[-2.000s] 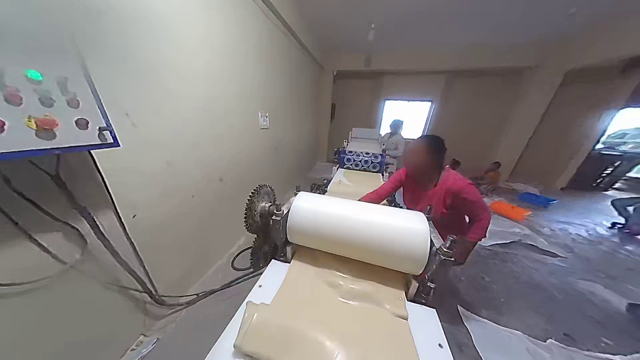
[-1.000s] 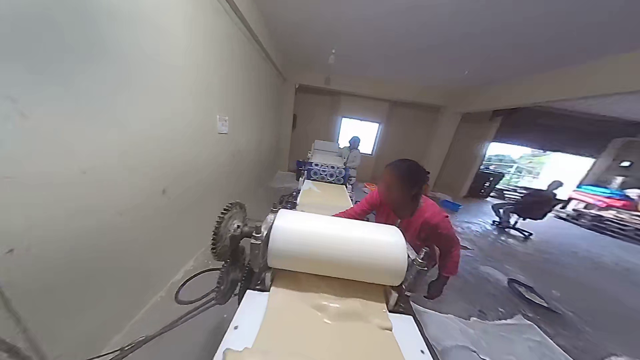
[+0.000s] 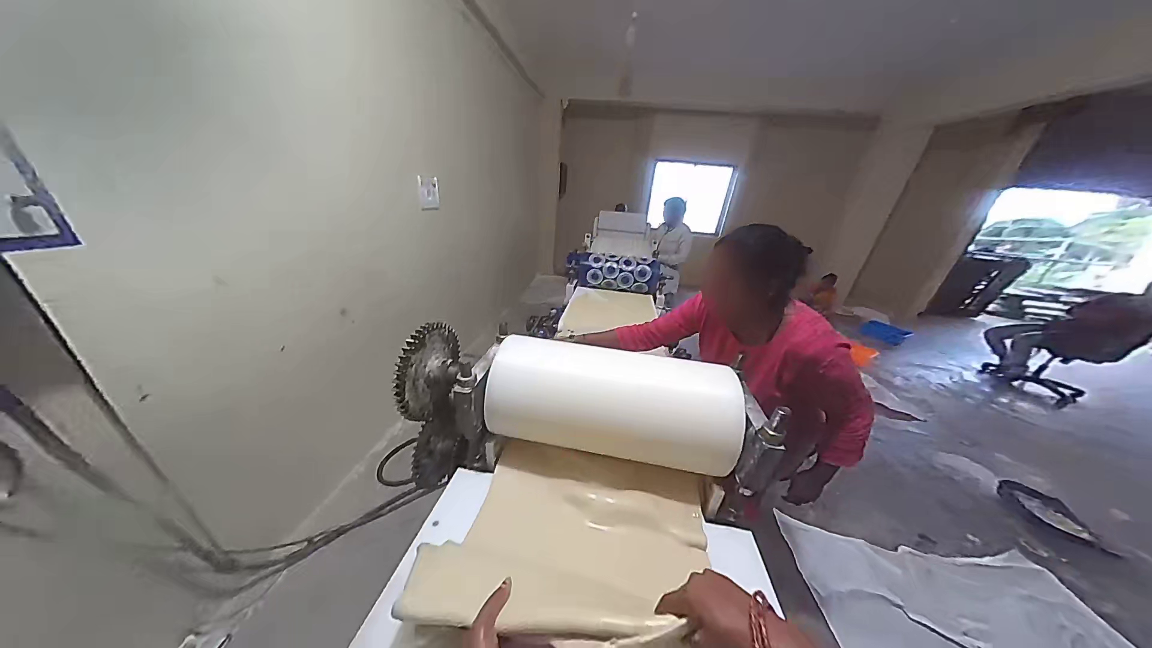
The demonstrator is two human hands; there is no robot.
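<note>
A thick sheet of pale dough [image 3: 576,540] lies on the machine's white feed board [image 3: 441,508] and passes under a large white roller [image 3: 616,403]. Its near end is folded over. At the lower edge, my left hand [image 3: 489,616] touches the near edge of the fold with the thumb raised; its other fingers are hidden. My right hand [image 3: 720,612], with red threads at the wrist, has its fingers curled on the right corner of the dough, gripping it.
Meshed metal gears [image 3: 427,373] stand at the roller's left end. A co-worker in a pink top [image 3: 792,360] leans over the far side. Beyond are a second roller unit [image 3: 616,270] and another person [image 3: 672,238]. A pale sheet [image 3: 954,585] covers floor at right; cables run at left.
Both my hands have come into view at the near edge of the dough. The co-worker still leans over beyond the roller with an arm reaching left.
</note>
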